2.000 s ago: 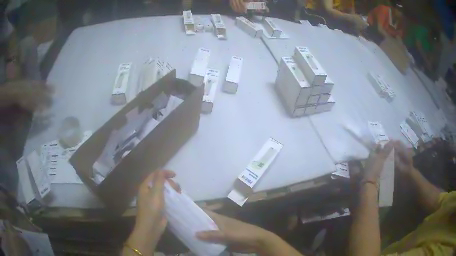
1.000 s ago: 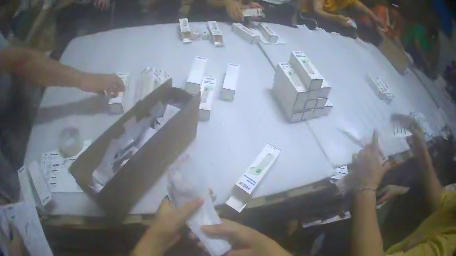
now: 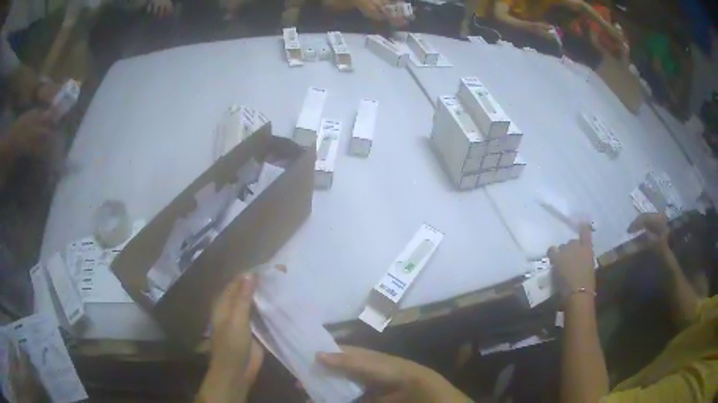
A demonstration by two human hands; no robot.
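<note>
My left hand and my right hand hold a thin, translucent white plastic bag between them, low in front of me at the table's near edge. Whether something is inside the bag I cannot tell. A narrow white retail box lies on the table just beyond my right hand, its near end flap open. A brown open box full of white papers stands beyond my left hand.
A stack of white boxes stands mid-table, with several loose boxes behind the brown box. A tape roll and label sheets lie at left. A neighbour's hand is at right; another person at left holds a box.
The bag has been turned and spread between my hands. The person at left has lifted a white box off the table. The right neighbour's hands have moved apart.
</note>
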